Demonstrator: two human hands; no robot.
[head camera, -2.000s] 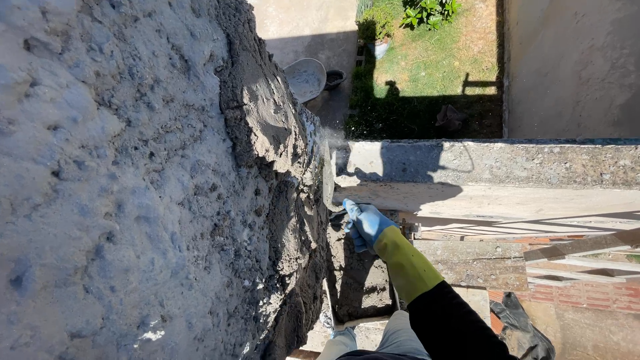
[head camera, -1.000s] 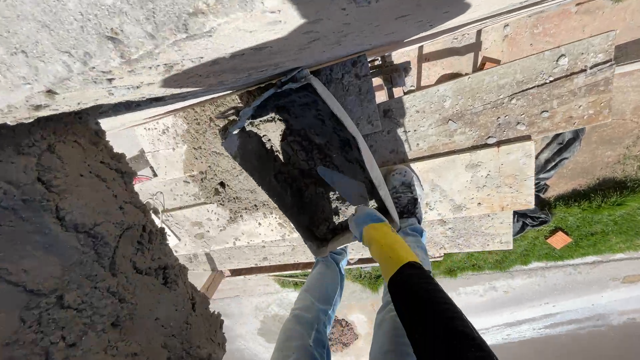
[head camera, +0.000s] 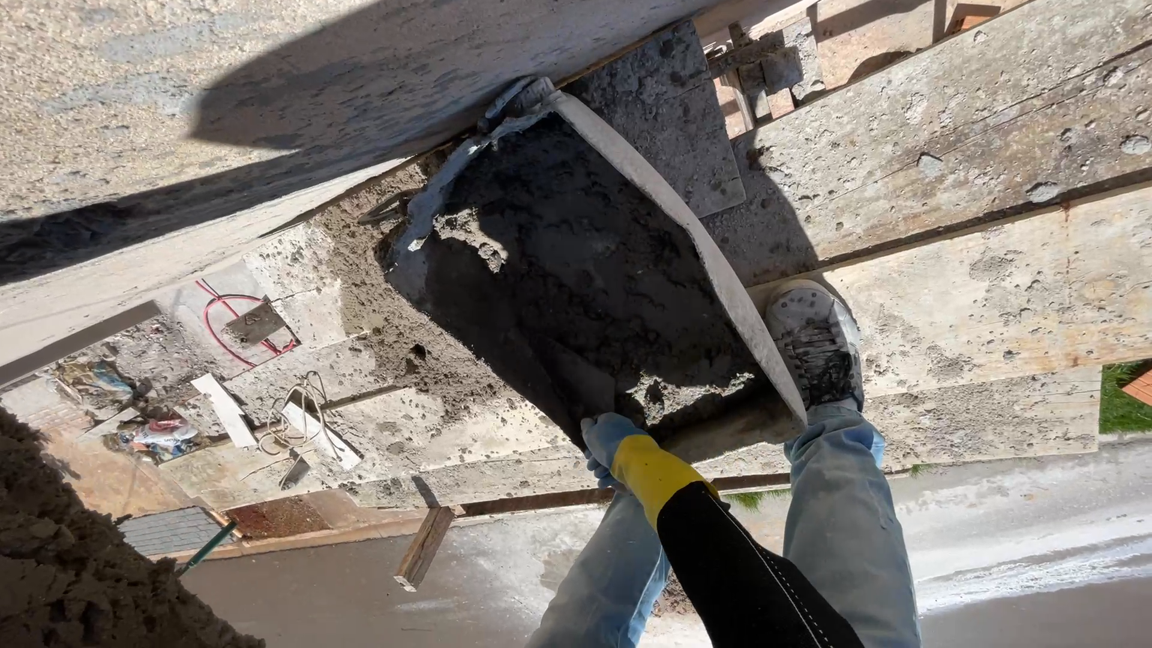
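My right hand (head camera: 614, 447), in a blue glove with a yellow cuff, grips a trowel at the near edge of a mortar tub (head camera: 679, 211). The trowel's blade (head camera: 576, 373) lies in shadow, low over or in the wet grey mortar (head camera: 585, 261); how deep it sits I cannot tell. Mortar fills much of the tub, with sunlit lumps near its left rim and near corner. My left hand is out of view.
The tub stands on mortar-spattered scaffold boards (head camera: 972, 306) beside a wall ledge (head camera: 360, 54). My shoe (head camera: 817, 342) is right of it. Red cable (head camera: 220, 328), wood offcuts (head camera: 225, 409) and a wood block (head camera: 425, 547) are at left. Rough mortar (head camera: 72, 549) shows lower left; ground lies below the boards.
Two seconds ago my right hand held the trowel against the mortared wall; since then it has come to the tub. The view has turned down, and the blade has shifted within the tub over the last second.
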